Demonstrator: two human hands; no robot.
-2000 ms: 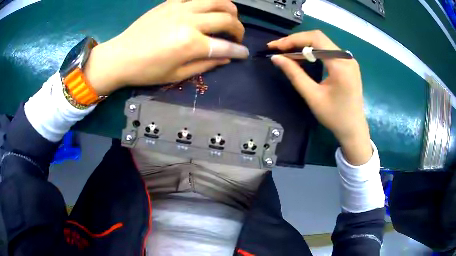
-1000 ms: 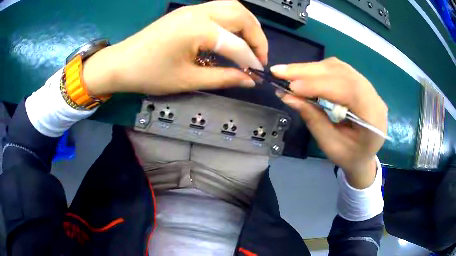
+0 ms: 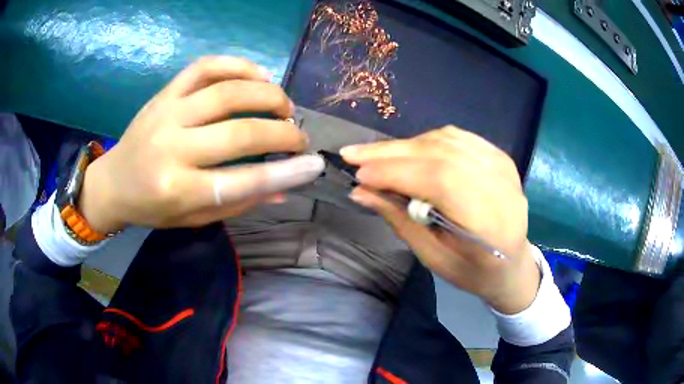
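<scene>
My right hand (image 3: 450,202) holds tweezers (image 3: 457,231) by their shank with the pale ring. Their dark tips point left and meet the whitish-covered finger of my left hand (image 3: 217,154). My left hand lies over the left part of the grey fixture plate (image 3: 341,133); its grip on the plate or a coil cannot be told. Both hands hide most of the plate and its nests. Any coil at the tweezer tips is too small or hidden to tell. Tangled copper coils (image 3: 367,79) lie in the left part of the black tray (image 3: 457,82), beyond the plate.
Another fixture plate (image 3: 495,16) lies beyond the tray at the top edge. A further plate (image 3: 606,34) is at the upper right. A white strip (image 3: 574,56) crosses the green bench (image 3: 592,176). Pale shiny strips (image 3: 660,214) lie at the right bench edge.
My left hand has moved down from the tray onto the plate, uncovering the coil heap. My right hand has moved down and left with the tweezers. Tray and plates appear farther right in view.
</scene>
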